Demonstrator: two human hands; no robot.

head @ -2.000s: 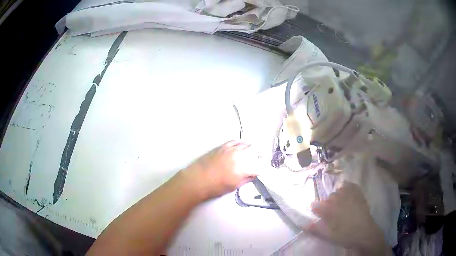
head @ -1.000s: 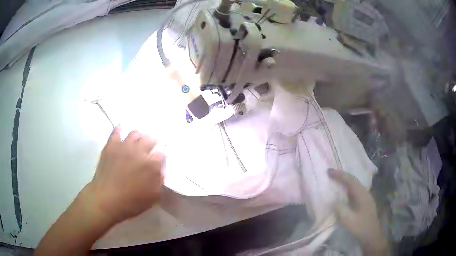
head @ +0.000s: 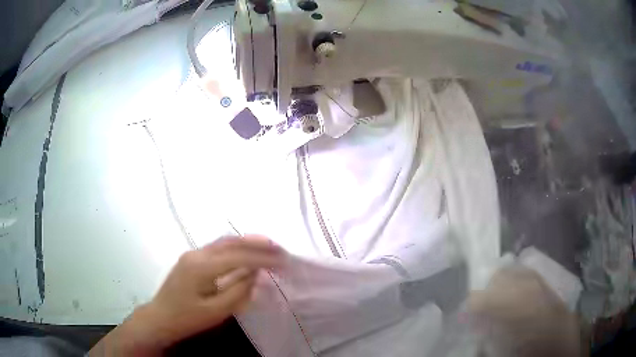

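A white garment (head: 362,188) with dark topstitching lies under the sewing machine head (head: 261,49) and hangs over the table's front edge. My left hand (head: 209,282) is at the lower left with fingers bent, gripping the garment near a dark stitch line. My right hand (head: 523,310) is at the lower right, blurred, beside the cloth; its fingers and hold cannot be made out. The presser foot and needle are lost in glare beside the LED lamp (head: 226,103).
The white machine table (head: 97,188) has a dark line at left. Other white cloth (head: 84,35) lies at the back left. The pale machine arm (head: 432,45) runs across the top right. More cloth is piled at the far right (head: 607,237).
My left hand has moved slightly right and down, onto the cloth. My right hand has moved lower. The garment is now bunched and drawn over the front edge.
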